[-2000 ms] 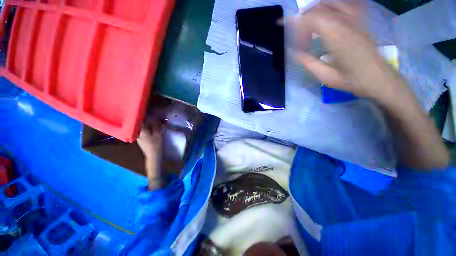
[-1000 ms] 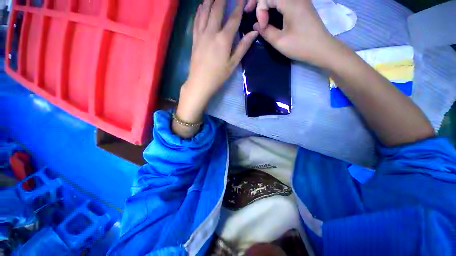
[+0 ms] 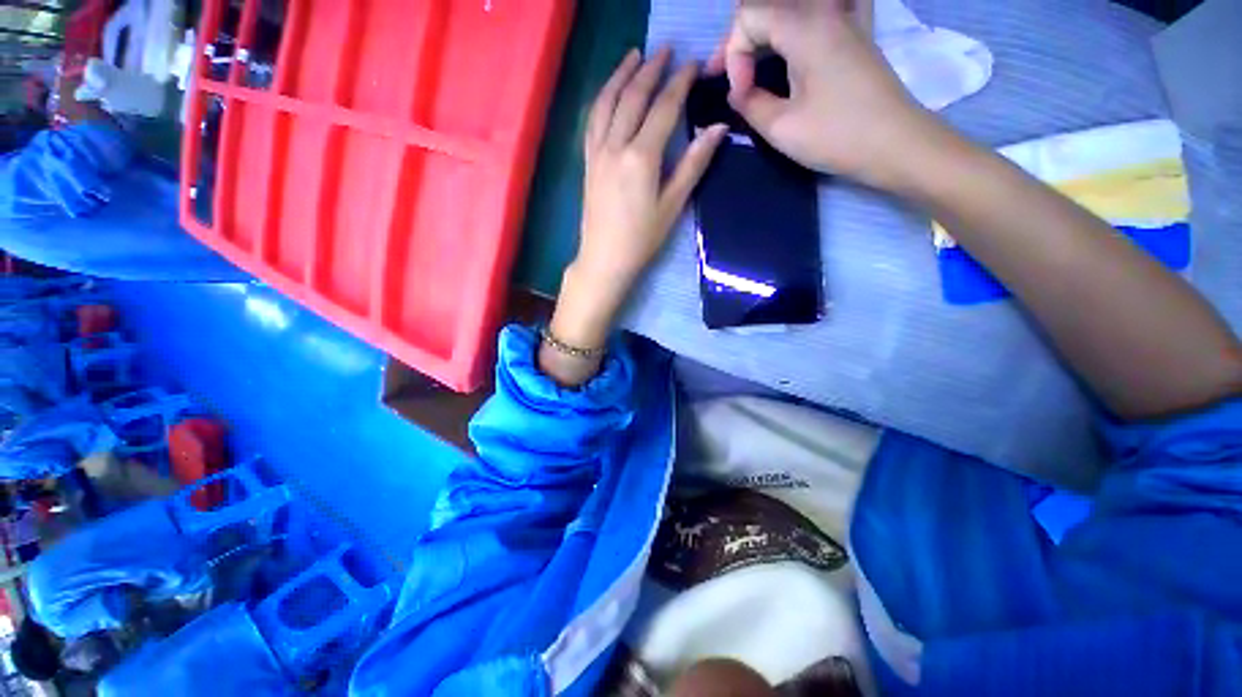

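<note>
A black glossy smartphone (image 3: pixel 757 232) lies face up on the pale ribbed mat (image 3: pixel 899 354), with bright reflections near its lower end. My right hand (image 3: pixel 817 89) is over the phone's upper end, thumb and fingers pinched together; I cannot tell whether a thin film or tab is between them. My left hand (image 3: pixel 629 177) lies along the phone's left side, fingers spread and thumb at its upper left edge, holding nothing visible. My hands hide the phone's top. The block squeegee (image 3: pixel 1090 184), banded white, yellow and blue, lies to the right, partly behind my right forearm.
A white crumpled wipe (image 3: pixel 940 61) lies beyond my right hand. A red tray (image 3: pixel 354 177) with rectangular pockets stands at the left, over a brown cardboard box (image 3: pixel 429 398). Blue stools (image 3: pixel 327 599) and people in blue clothing are farther left.
My left hand has come from the box onto the phone's left side. My right hand has moved from the mat's right part to the phone's upper end. The view has shifted left.
</note>
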